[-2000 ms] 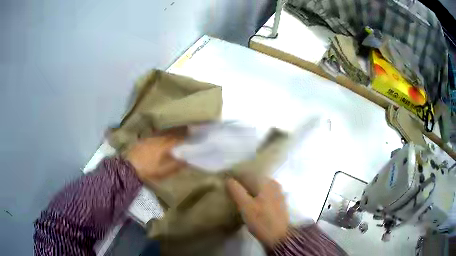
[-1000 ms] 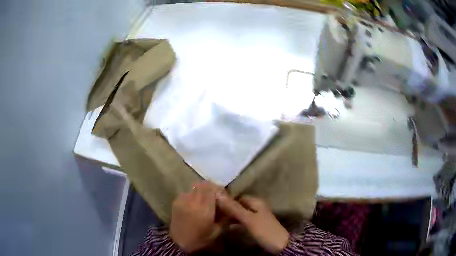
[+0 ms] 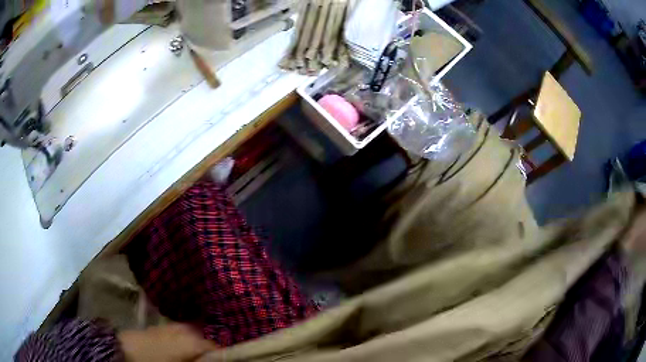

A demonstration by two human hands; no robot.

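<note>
A long khaki trouser panel (image 3: pixel 439 300) stretches blurred across the bottom right, from my left hand to my right hand. My left hand (image 3: pixel 166 344) is at the bottom left, blurred and partly cut off, closed on one end of the panel. My right hand (image 3: pixel 636 237) is at the right edge, mostly cut off, at the other, raised end; its fingers hold the cloth. More khaki cloth (image 3: pixel 110 290) hangs by the table edge above my left hand.
The sewing machine (image 3: pixel 42 78) and white table (image 3: pixel 163 152) are at left. A white supply tray (image 3: pixel 347 138) holds a pink item (image 3: pixel 338 111). Tan strips (image 3: pixel 319 35) lie beside it. A khaki trouser bundle (image 3: pixel 467 205) and wooden stool (image 3: pixel 558 113) are at right. Red checked cloth (image 3: pixel 219 261) covers my lap.
The view has swung right, from the table to the tray and bundle. My hands, together on the khaki piece before, are now far apart with the cloth drawn out between them.
</note>
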